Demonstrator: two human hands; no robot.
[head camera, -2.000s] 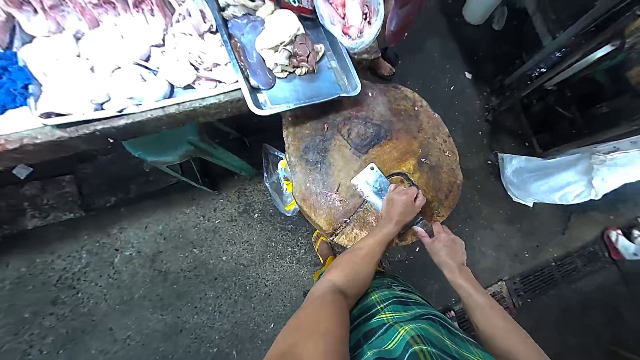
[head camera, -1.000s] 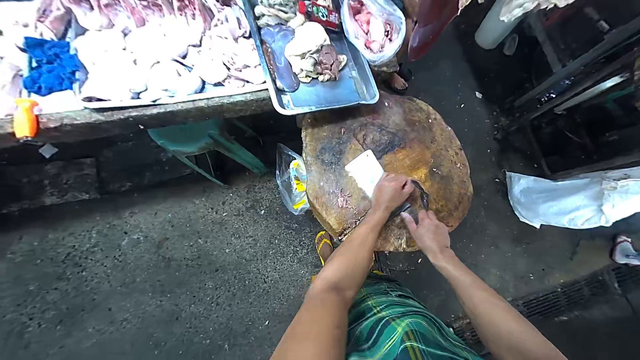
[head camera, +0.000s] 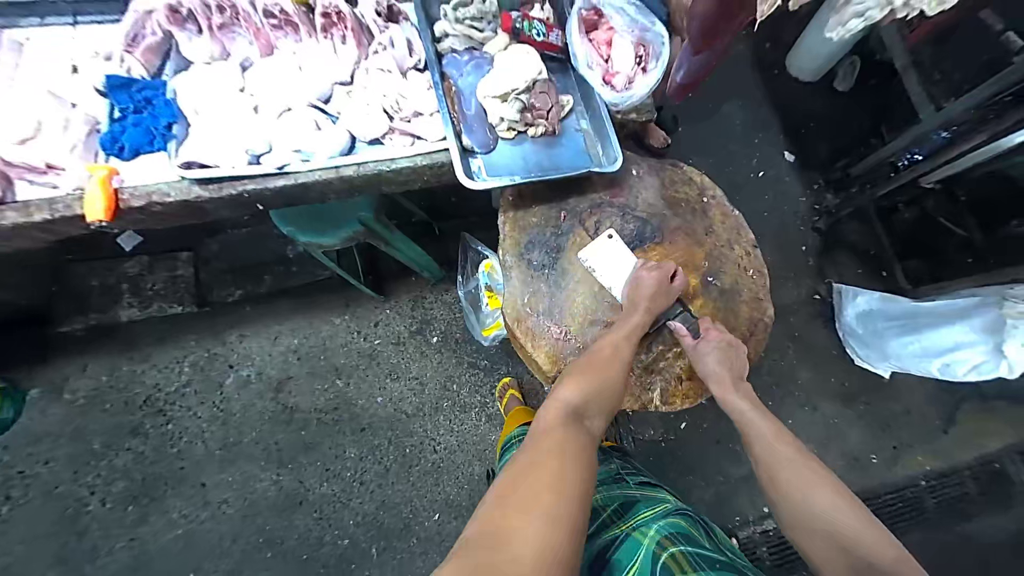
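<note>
A meat cleaver (head camera: 606, 260) lies nearly flat over a round wooden chopping block (head camera: 552, 296), its pale blade pointing up and left. My left hand (head camera: 652, 290), closed, lies over the heel of the blade and the near part of the cleaver; what its fingers grip is hidden. At the end of the dark handle (head camera: 674, 315) is my right hand (head camera: 714, 352), with its thumb and fingers closed on it. Small scraps of meat (head camera: 560, 332) stick to the block's left part.
A metal tray (head camera: 552, 164) with offal overhangs the block's far edge, beside a bag of meat (head camera: 620, 52). Poultry pieces cover the counter (head camera: 320, 188) at left. A plastic bag (head camera: 480, 296) touches the block's left side; a green plastic stool (head camera: 360, 228) stands under the counter.
The blade looked shiny two seconds ago and shows white now. Both hands have stayed at the cleaver over the block. The view has shifted, bringing in an orange handle on the counter's edge.
</note>
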